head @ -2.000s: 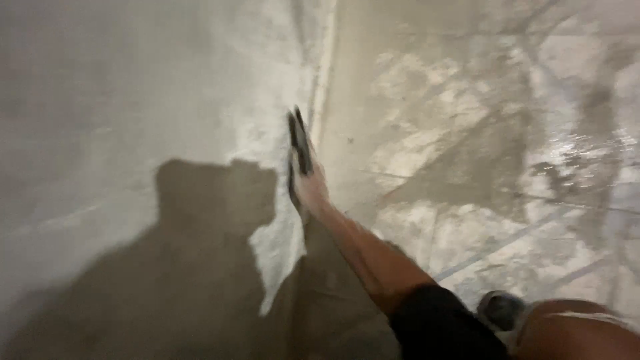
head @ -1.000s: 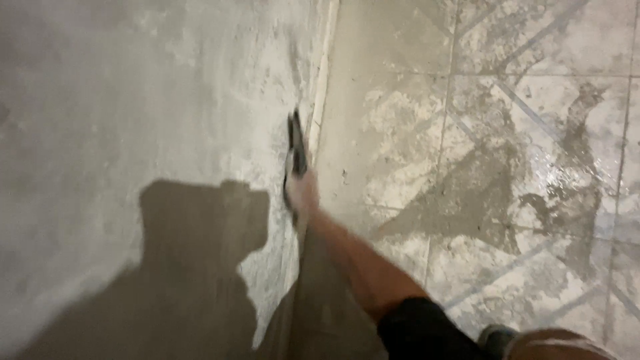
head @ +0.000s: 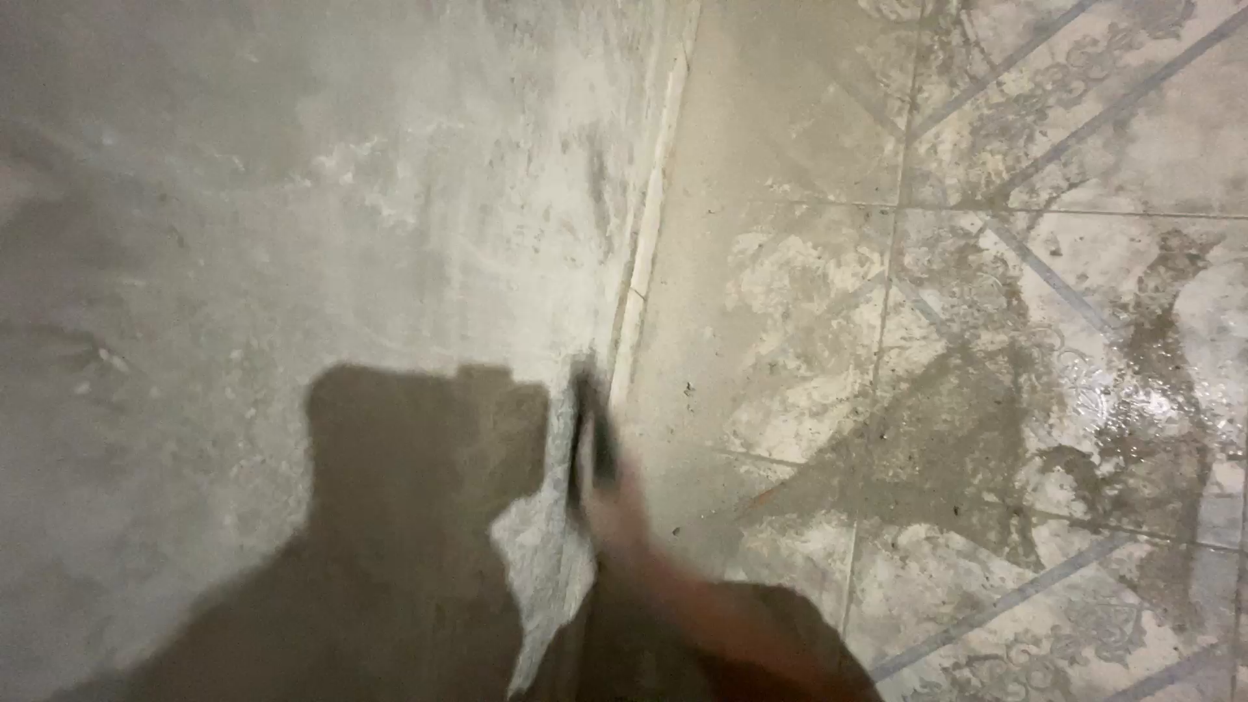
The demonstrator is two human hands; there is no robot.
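My right hand (head: 616,502), blurred by motion, is closed around a dark, narrow hand tool (head: 591,429) that looks like a trowel or float seen edge-on. The tool lies close against the lower part of the grey plastered wall (head: 419,214), beside the joint where wall and floor meet. Its far end points up the view along that joint. My fingers are too blurred to tell apart. My left hand is not in view.
A pale, cracked strip (head: 646,229) runs along the foot of the wall. To the right lies a patterned tile floor (head: 975,604) with smeared residue and a wet, shiny patch (head: 1136,409). My shadow falls across the wall at lower left.
My right hand and the tool sit lower in the view than a second ago. The dark sleeve and the knee seen at lower right before are out of view.
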